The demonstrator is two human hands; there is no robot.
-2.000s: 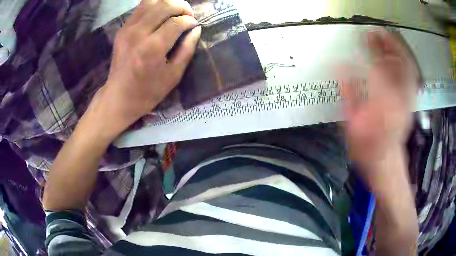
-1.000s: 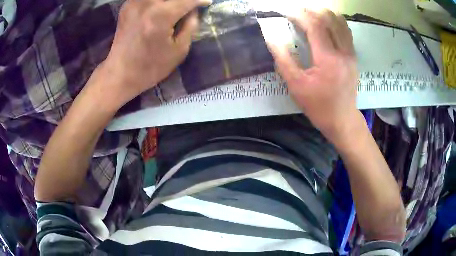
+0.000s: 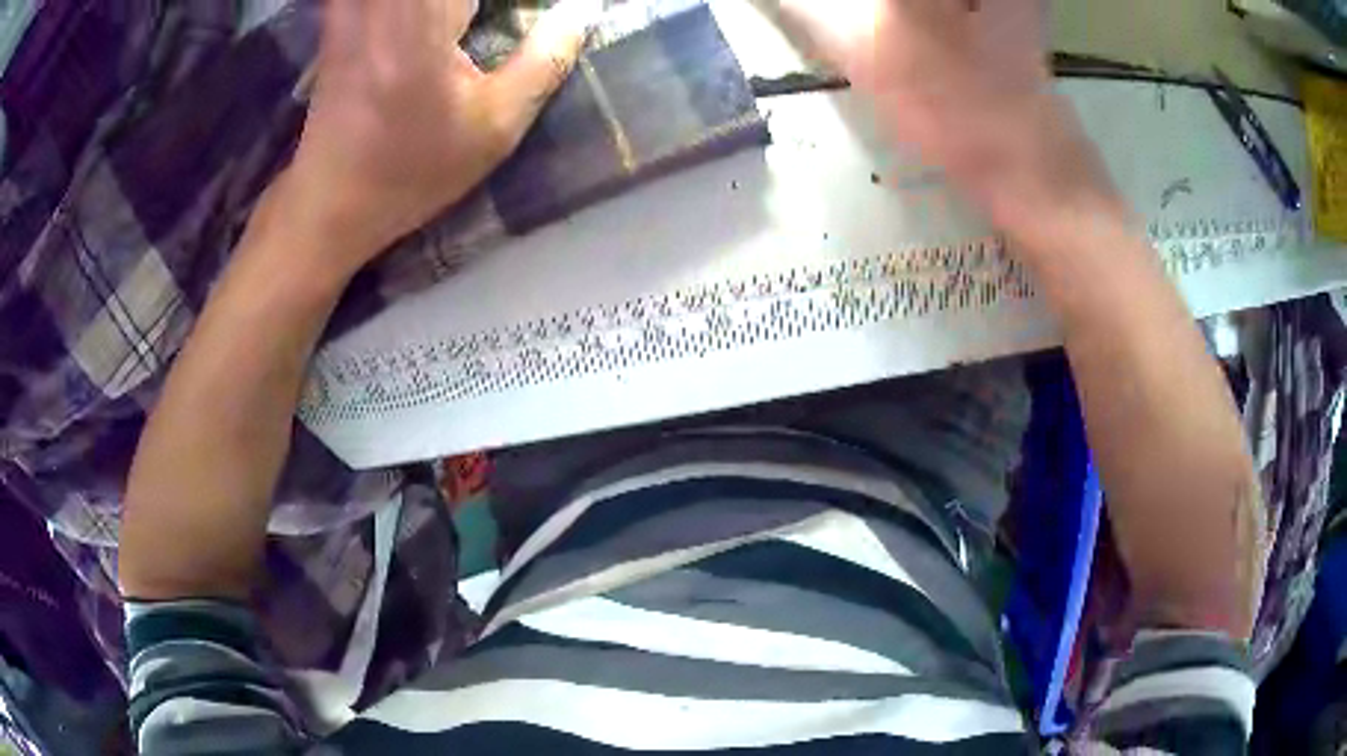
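Purple plaid fabric (image 3: 665, 111) lies on the white table by the top edge and runs left into a large soft heap (image 3: 126, 273). My left hand (image 3: 399, 126) rests on the fabric, thumb stretched to the right, fingertips cut off by the top edge. My right hand (image 3: 946, 89) is at the top, right of the fabric's end. It is blurred in bright glare and its fingertips cannot be made out, so whether it holds anything is hidden. The needle area is not in view.
A printed ruler scale (image 3: 709, 318) runs along the table's front edge. Dark thread snips (image 3: 1256, 141) lie at the right, near a yellow box (image 3: 1325, 148). A blue tray edge (image 3: 1075, 591) and plaid bundles (image 3: 1293, 428) are below right. A white strip (image 3: 377, 598) hangs below left.
The plaid fabric has moved up, away from the table's front edge, uncovering more of the ruler. My left hand has moved up with it. My right hand came in from the right and moved up.
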